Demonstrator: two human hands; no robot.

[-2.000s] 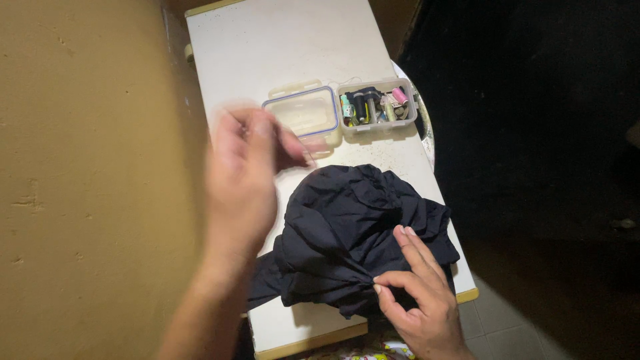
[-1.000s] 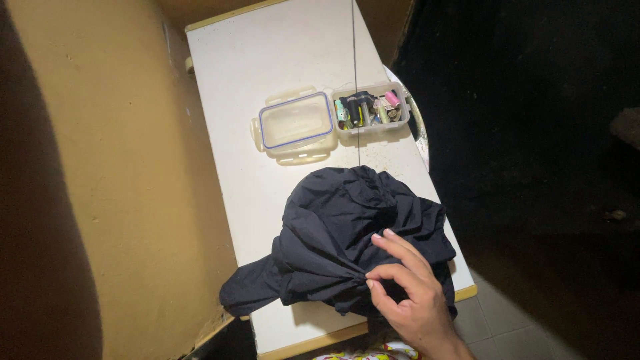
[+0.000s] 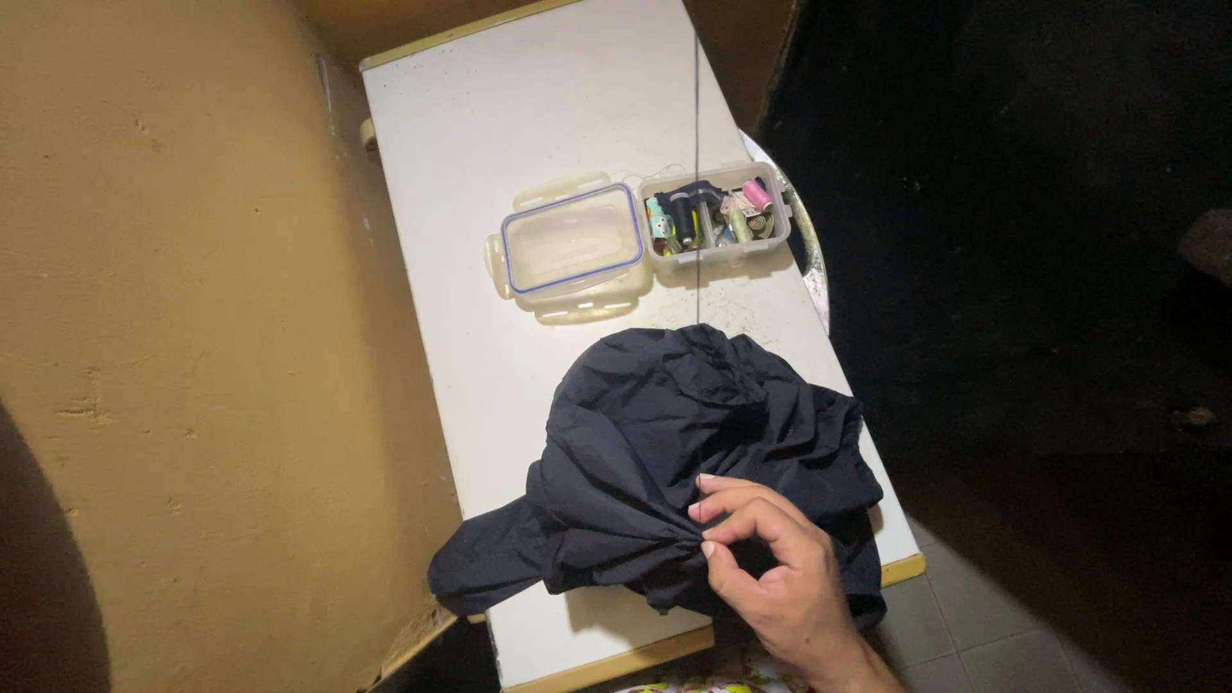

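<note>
A dark, crumpled cloth garment [image 3: 635, 433] lies bunched on the near part of a white table. My right hand [image 3: 780, 558] pinches a gathered fold of it between thumb and index finger, the other fingers raised. A thin dark thread [image 3: 697, 289] runs straight from the cloth near my fingertips up past the top of the view. My left hand is out of view. Beyond the cloth stands a clear plastic box [image 3: 717, 255] with a black thread spool [image 3: 682, 217], a pink thread spool [image 3: 757, 196] and other sewing things.
The box's plastic lid [image 3: 575, 241], with a blue seal, lies left of the box on the white table [image 3: 510, 115]. A tan wall [image 3: 212, 289] runs along the left. Behind the table's right edge shows a pale round rim [image 3: 816, 274]. Tiled floor [image 3: 972, 597] is at lower right.
My left hand, blurred above the cloth two seconds ago, has left the view. The long thread has since come into sight, stretched upward. My right hand keeps its pinch on the cloth.
</note>
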